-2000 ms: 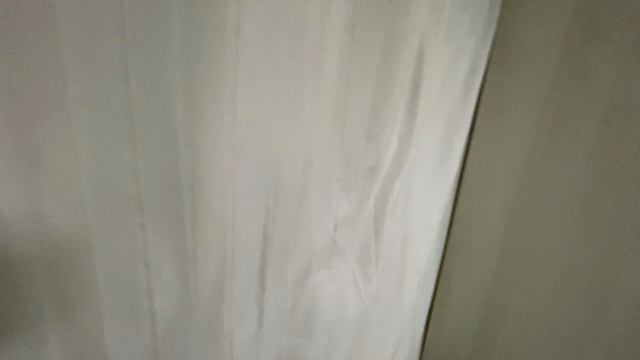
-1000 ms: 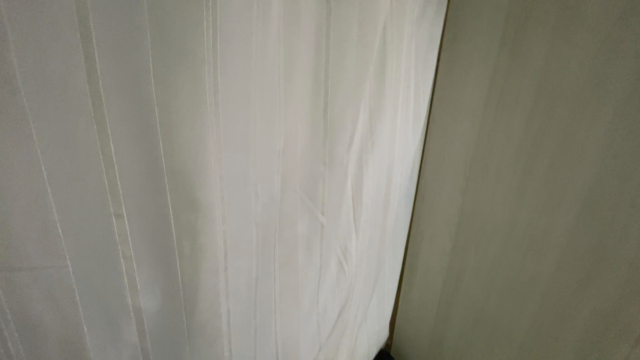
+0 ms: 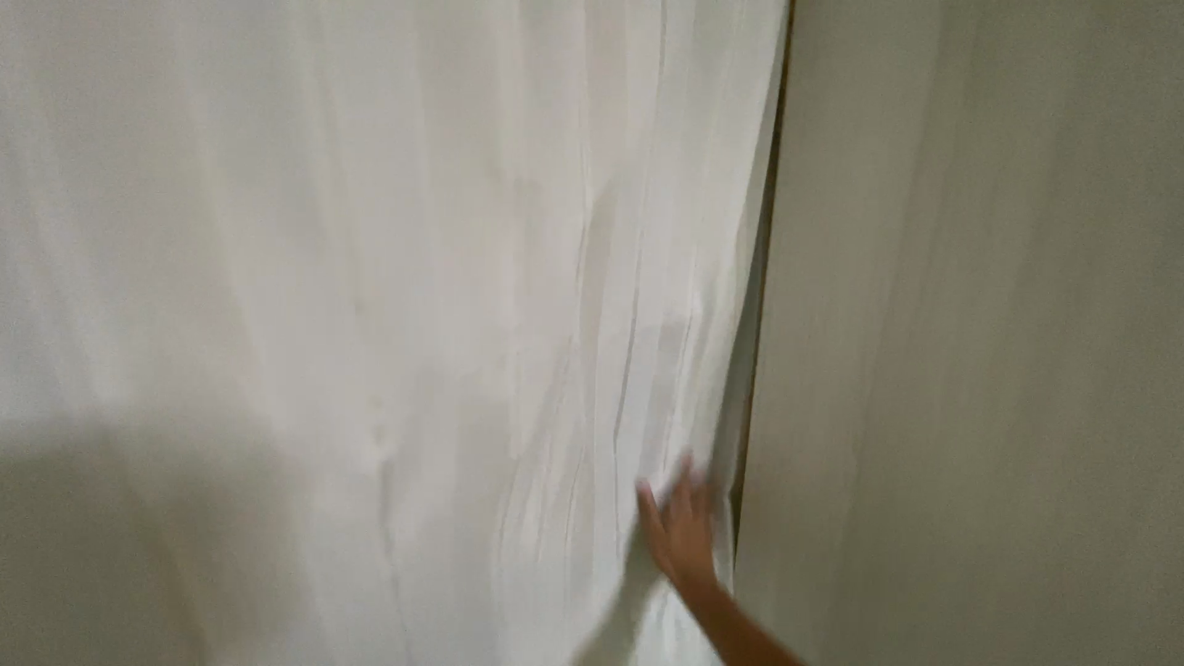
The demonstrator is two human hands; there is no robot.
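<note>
A white striped cloth (image 3: 444,277) fills the left and middle of the view, with creases and small folds toward its right edge. My right hand (image 3: 683,527) reaches in from the lower right. It lies over the cloth close to that edge, its thumb and fingers spread and somewhat blurred. Nothing shows in its grasp; whether the palm presses on the cloth cannot be told. My left hand is out of view.
A plain grey-beige surface (image 3: 980,324) runs along the right side, parted from the cloth by a narrow dark gap (image 3: 760,314). Soft shadows fall on the cloth at the lower left and beside my right hand.
My right hand and forearm have come into view at the lower right. The cloth's right edge now stands a little away from the dark line.
</note>
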